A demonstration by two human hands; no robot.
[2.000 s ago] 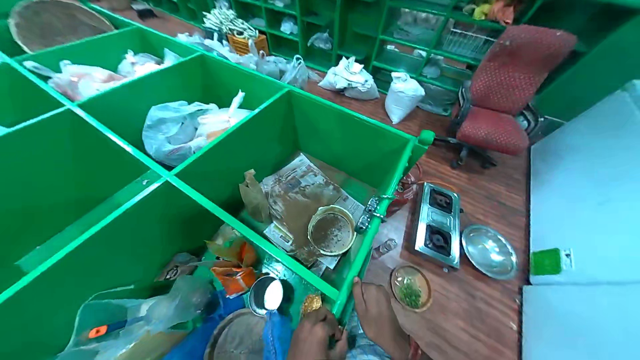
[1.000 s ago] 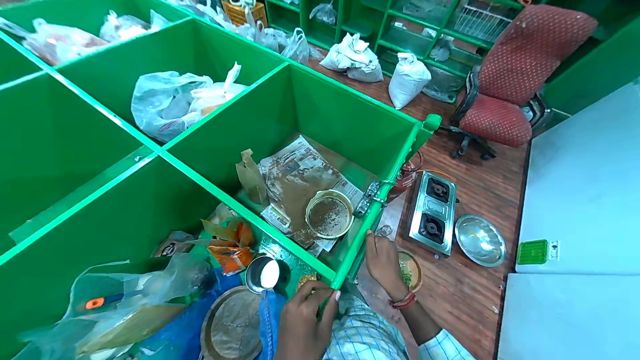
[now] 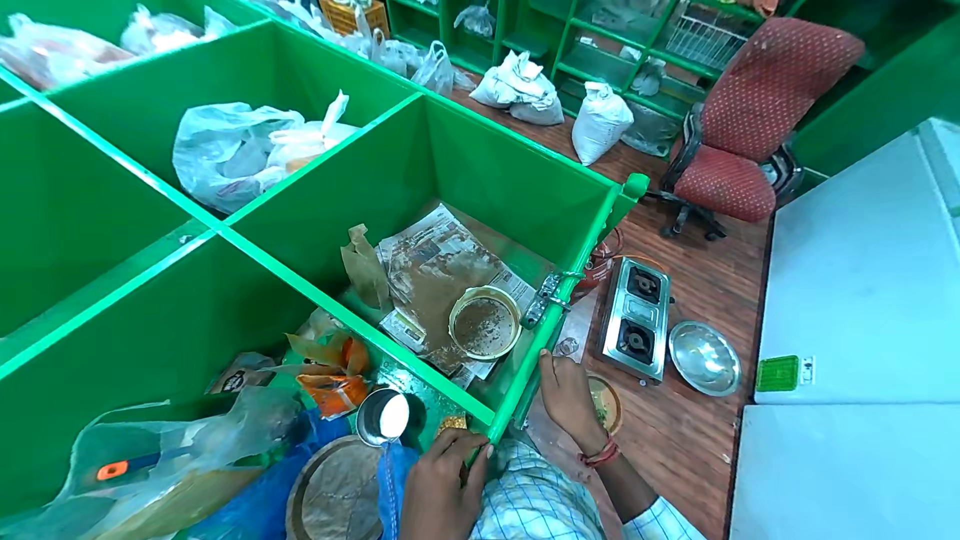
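Observation:
My left hand (image 3: 446, 480) lies at the near corner of a green compartment, its fingers and thumb around the end of the green rail (image 3: 536, 349). A blue plastic bag (image 3: 396, 480) is beside it, and a small gold-coloured piece (image 3: 452, 424) shows just beyond its fingers. My right hand (image 3: 566, 394) touches the rail's outer side with its fingertips; its other fingers are partly hidden. Inside the compartment, a round sieve (image 3: 485, 323) with brown matter sits on powder-covered newspaper (image 3: 442, 259). A metal latch (image 3: 541, 300) is fixed to the rail.
Left are a steel container (image 3: 369, 420) with white contents, a round tray (image 3: 300, 499), packets and plastic bags (image 3: 232, 154). Right, on the wooden floor, are a two-burner gas stove (image 3: 637, 319), a steel bowl (image 3: 705, 358), a round dish (image 3: 611, 405) and a red chair (image 3: 731, 176).
My right hand has moved farther along the rail, away from my left hand, since the oldest frame. My left hand remains near the compartment corner.

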